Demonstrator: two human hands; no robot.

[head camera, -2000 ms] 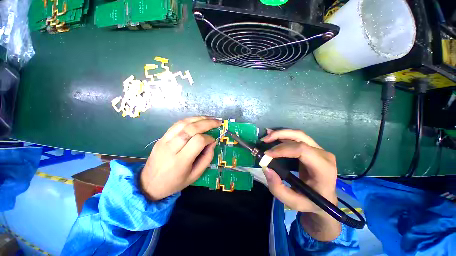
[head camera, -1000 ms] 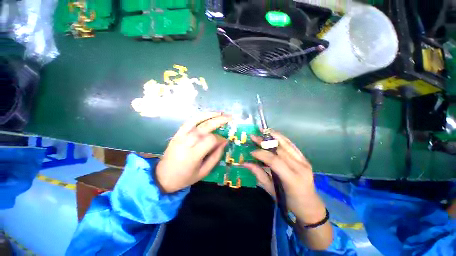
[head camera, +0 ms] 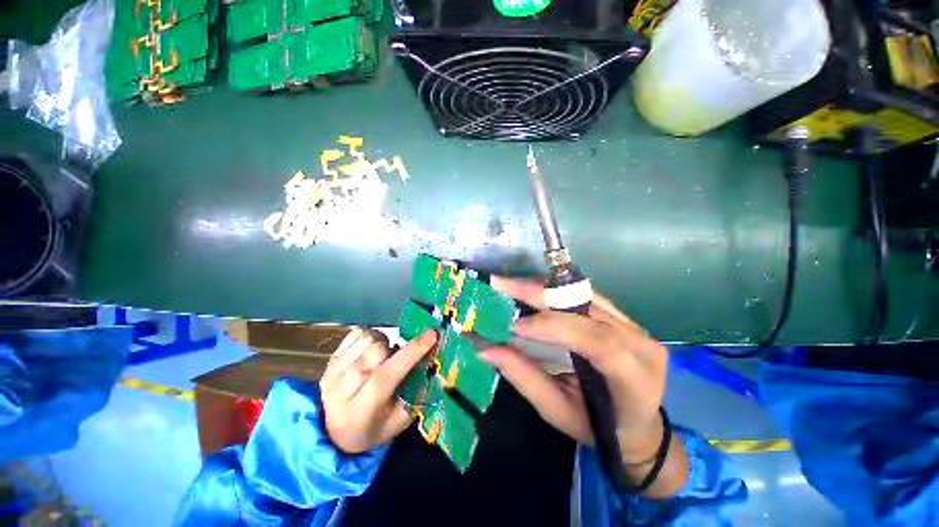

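Observation:
A green PCB panel [head camera: 476, 369] with orange-yellow flexible circuits along its centre line is tilted at the bench's near edge. My right hand [head camera: 607, 360] pinches its right edge between fingers and thumb and also holds the soldering iron [head camera: 546, 221], its metal tip pointing up and away from the panel. My left hand [head camera: 371, 386] is at the panel's left side, index finger touching it near the middle; its other fingers are curled and what they hold is hidden. A pile of loose flexible circuits [head camera: 335, 201], white under glare, lies on the bench beyond my left hand.
A fume fan [head camera: 510, 93] stands behind the work. Two stacks of green panels [head camera: 299, 51] and a clear plastic bag [head camera: 77, 82] are at the far left. A white tub [head camera: 731, 62] and a black station with cables [head camera: 793, 247] are at right. A brown box [head camera: 221, 407] is below the edge.
The panel has been lifted off the bench edge and tilted. The iron's tip has left the panel and now points away. My left hand has moved down and toward me.

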